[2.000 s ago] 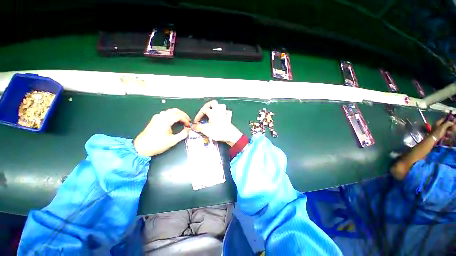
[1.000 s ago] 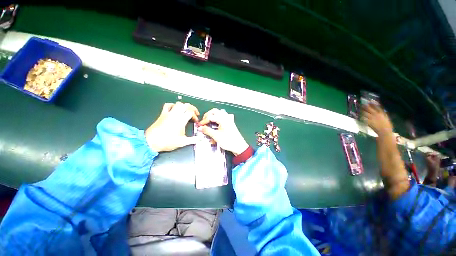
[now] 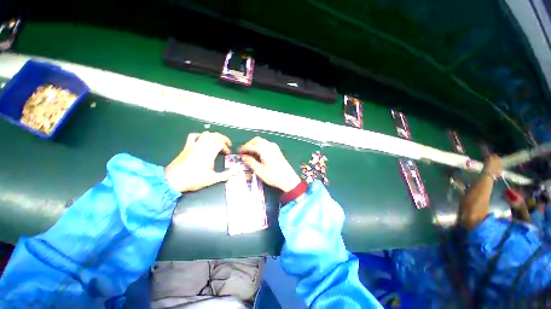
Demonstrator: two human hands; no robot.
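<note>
A phone housing (image 3: 246,202) with a pinkish-red rim and a pale, glaring face lies flat on the green bench in front of me. My left hand (image 3: 198,163) is at its top left edge, the thumb touching the rim and the fingers curled. My right hand (image 3: 269,164) is at its top right end, fingertips bent over the top. Whether a small part is between the right fingertips is hidden by blur. Small copper-coloured parts (image 3: 315,168) lie in a loose pile right of my right hand. The blue parts bin (image 3: 71,116) holds small pale pieces at the left.
A white edge strip (image 3: 181,104) divides the bench from the green conveyor belt. A black tray (image 3: 199,58) and spaced housings lie on the belt. Another housing (image 3: 413,183) lies on the bench to the right. A person's arm (image 3: 477,196) is at far right.
Since one second ago, my fingertips have parted slightly at the housing's top. The other person's arm has drawn back to the right from the belt. The camera view has shifted.
</note>
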